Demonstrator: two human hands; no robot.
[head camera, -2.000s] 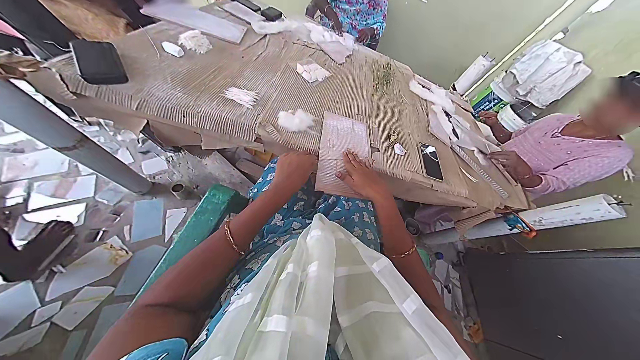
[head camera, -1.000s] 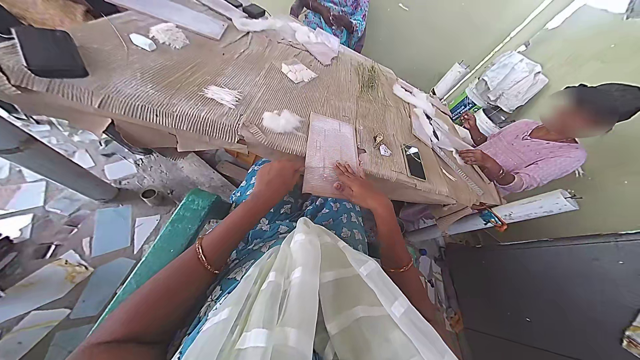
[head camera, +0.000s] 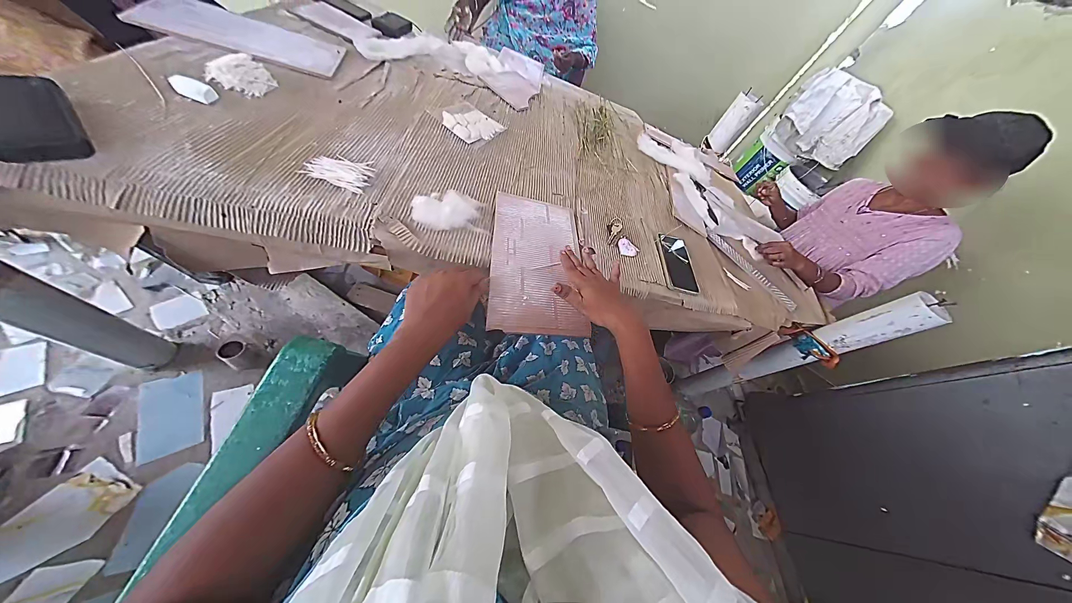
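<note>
A clear rectangular sheet (head camera: 536, 251), flat and see-through, lies over the near edge of the table and juts past it toward my lap. My right hand (head camera: 590, 289) rests on its right part with the fingers spread. At its left edge is my left hand (head camera: 445, 301), fingers curled; whether they grip the sheet cannot be told. Just beyond my left hand sits a tuft of white cotton (head camera: 445, 209). Farther left lies a bundle of thin white wicks (head camera: 339, 173), and beyond the cotton a small pile of short white rolls (head camera: 472, 124).
Corrugated cardboard covers the table (head camera: 276, 151). A phone (head camera: 677, 262) and a small pink-white item (head camera: 627, 247) lie right of the sheet. A person in pink (head camera: 871, 234) handles white cotton at the right end; another person (head camera: 540, 33) stands at the far side. A green chair arm (head camera: 243, 444) is at my left.
</note>
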